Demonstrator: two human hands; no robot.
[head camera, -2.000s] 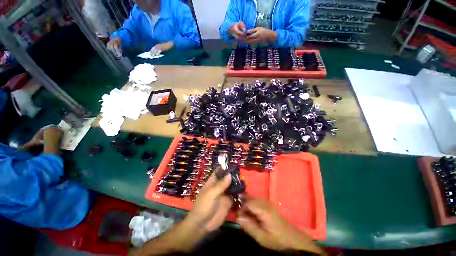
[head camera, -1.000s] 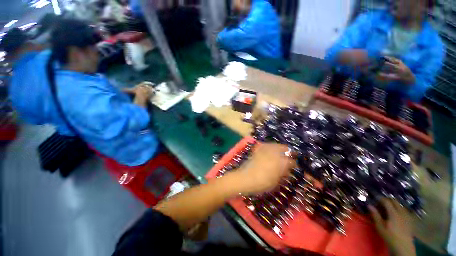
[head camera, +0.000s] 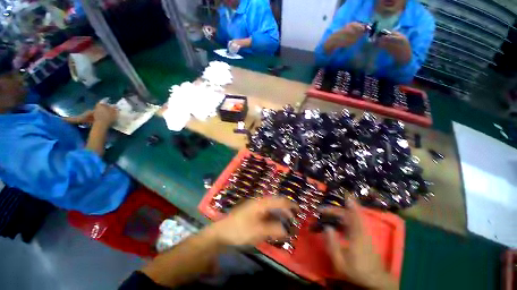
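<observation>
The orange-red parts tray (head camera: 391, 249) lies in front of me, with black-and-chrome parts (head camera: 246, 180) in tight columns in its left and middle; its right part shows bare. My left hand (head camera: 258, 222) is over the tray's near middle, blurred, with a dark part between thumb and fingers. My right hand (head camera: 354, 241) is over the tray's right part, its fingers around another dark part (head camera: 327, 220). Blur hides the exact grips. The loose heap of the same parts (head camera: 340, 147) lies behind the tray.
A small black box (head camera: 233, 109) and crumpled white material (head camera: 195, 102) stand left of the heap. A white board (head camera: 490, 175) lies at right. A filled tray (head camera: 368, 104) is across the bench before a person in blue. Another person sits at left by dark pieces (head camera: 191, 144).
The view has swung left, then partly back right. My left hand has moved from the tray's far side to its near middle. My right hand has moved from the heap's edge to over the tray.
</observation>
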